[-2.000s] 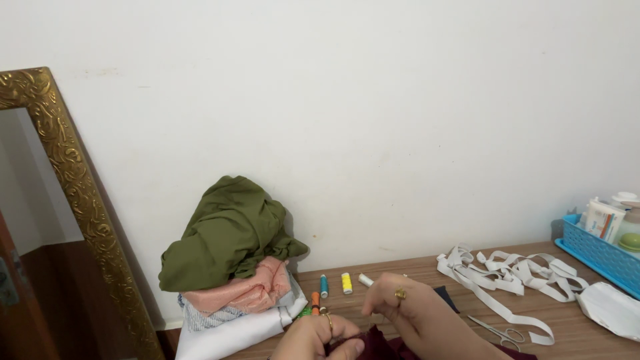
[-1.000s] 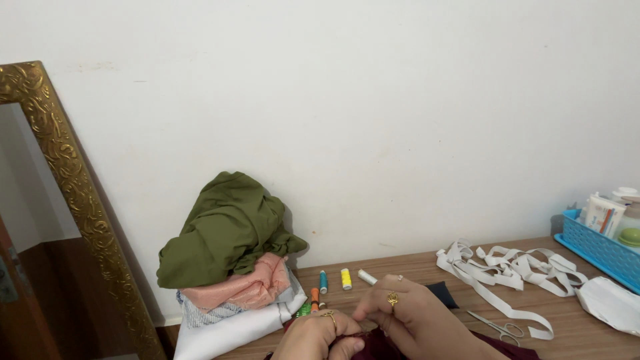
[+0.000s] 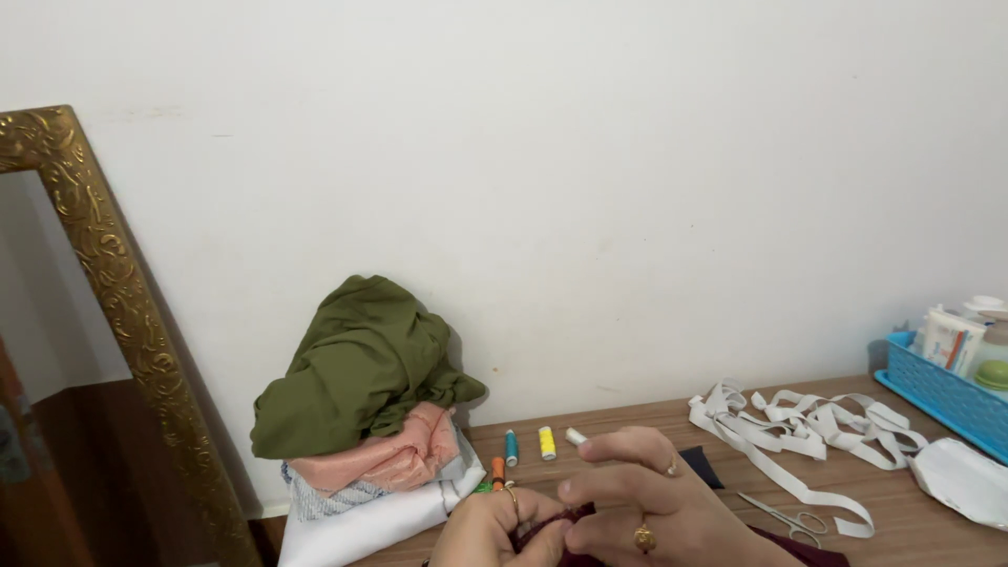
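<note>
At the bottom middle, my left hand (image 3: 504,529) pinches a dark maroon cloth (image 3: 579,513) between thumb and fingers. My right hand (image 3: 657,500) is close against it, thumb and a finger meeting at the cloth's edge, its upper fingers raised and curved. Whether it holds a needle or thread cannot be seen. Behind the hands lie a teal thread spool (image 3: 512,448), a yellow one (image 3: 547,443), a white one (image 3: 576,436) and an orange one (image 3: 498,472). Small metal scissors (image 3: 783,518) lie on the wooden table right of my right hand.
Olive green cloth (image 3: 358,370), peach cloth (image 3: 386,457) and white cloth (image 3: 366,528) are piled at left. White elastic band (image 3: 787,480) lies tangled at right, near a white pouch-like item (image 3: 965,479) and a blue basket (image 3: 945,402) of bottles. A gold-framed mirror (image 3: 118,276) leans on the wall.
My right hand's fingers have shifted, and its upper fingers are now more spread than one second ago. My left hand stays at the maroon cloth.
</note>
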